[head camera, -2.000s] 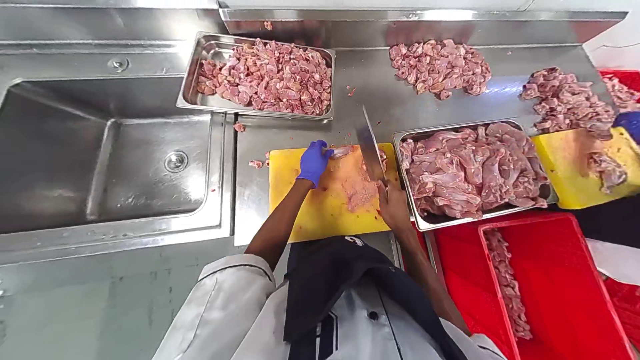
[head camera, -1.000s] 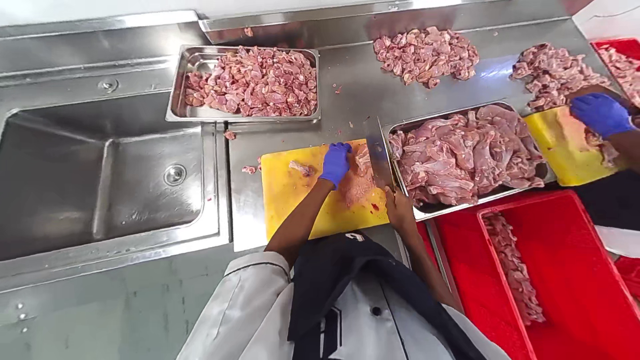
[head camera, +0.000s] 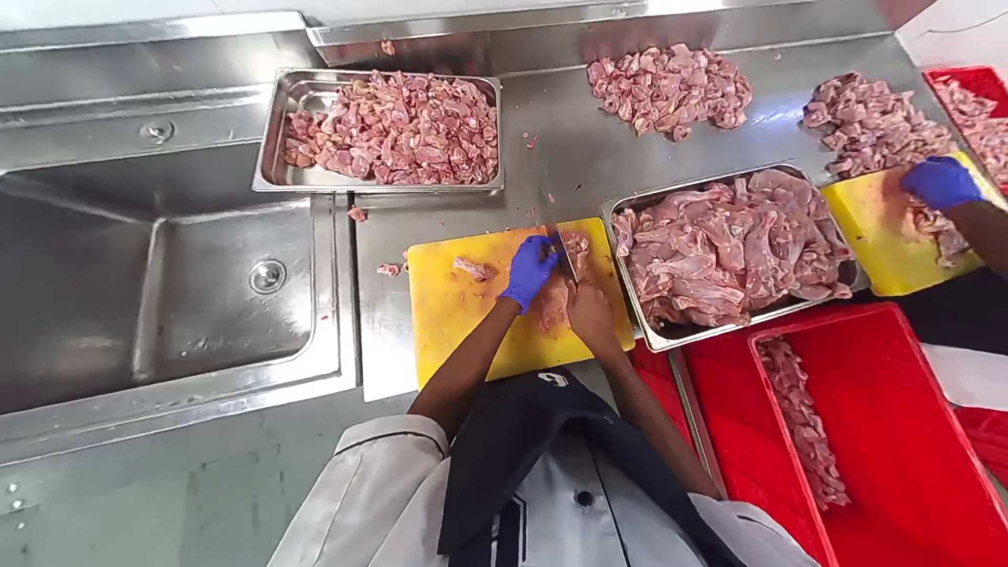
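My left hand (head camera: 531, 272), in a blue glove, rests over the yellow cutting board (head camera: 441, 346) beside the blade; what its fingers hold cannot be made out. My right hand (head camera: 589, 313), ungloved, is closed around the handle of a large knife (head camera: 561, 256), whose blade points away from me across the board. Right of the blade lies a piece of raw meat (head camera: 577, 250). A small bone-in piece (head camera: 472, 269) lies on the board's left half. Close to the board's right edge stands a steel tray (head camera: 665, 344) full of raw chicken legs (head camera: 717, 244).
Cut meat fills a steel pan (head camera: 264, 169) at the back left. Meat piles (head camera: 673, 88) (head camera: 878, 126) sit behind. A sink (head camera: 79, 276) is at left, a red crate (head camera: 906, 441) at lower right. A co-worker's gloved hand (head camera: 941, 183) is over another yellow board (head camera: 854, 205).
Two seconds ago my left hand was further left at a bone-in piece; that piece now lies loose on the board. The co-worker's gloved hand has come further into view.
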